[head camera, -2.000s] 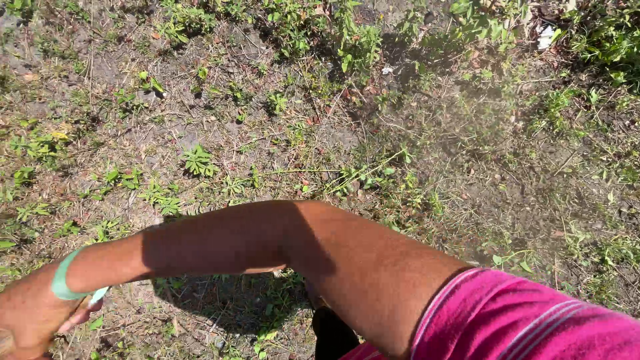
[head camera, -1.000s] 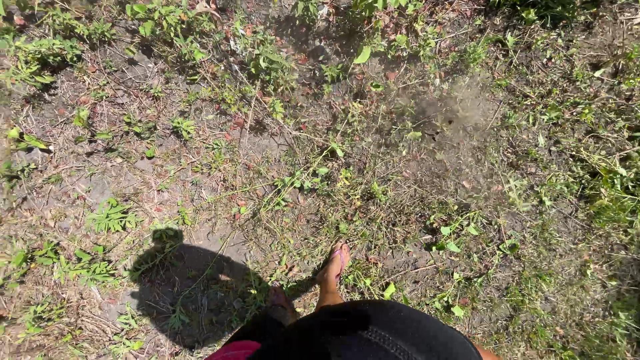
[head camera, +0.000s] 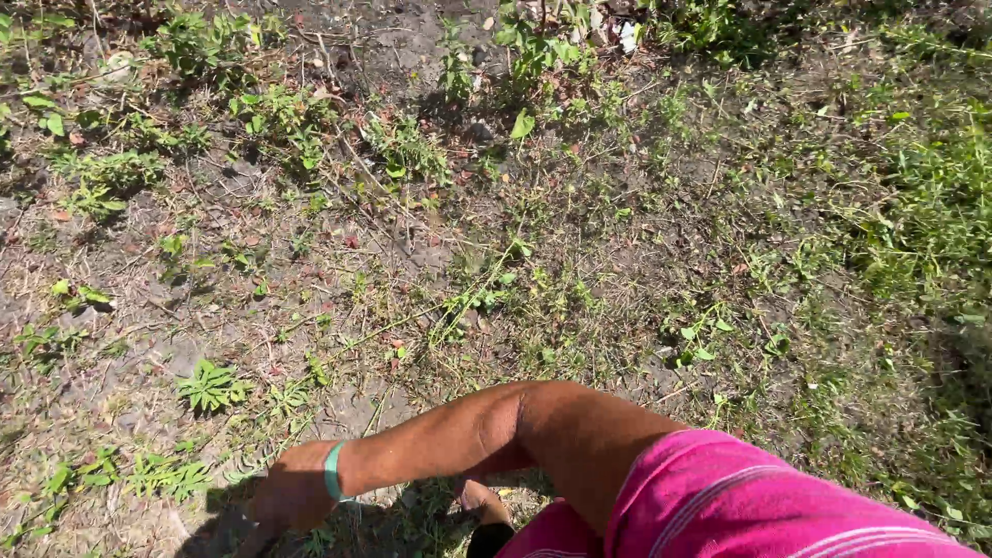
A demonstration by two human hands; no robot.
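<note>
My right arm, in a pink sleeve with white stripes, reaches across from the lower right toward the lower left. My right hand (head camera: 291, 490) is low over the ground, in shade and blurred, with a pale green band (head camera: 333, 471) around the wrist. Something narrow and dark runs down from the hand to the bottom edge; whether it is a finger or a held thing, I cannot tell. My left hand is not in view. A leafy low weed (head camera: 212, 386) grows just above and left of the right hand.
A bare foot (head camera: 484, 500) shows below the forearm. Cut or fallen green stems (head camera: 473, 298) lie on dry soil with scattered litter. Denser grass (head camera: 930, 209) grows at the right, and leafy weeds (head camera: 535, 46) stand at the top, beside a white scrap (head camera: 626, 36).
My right arm, out of view one second ago apart from a small patch of skin at the bottom edge, again stretches across to the lower left, much as it did two seconds ago.
</note>
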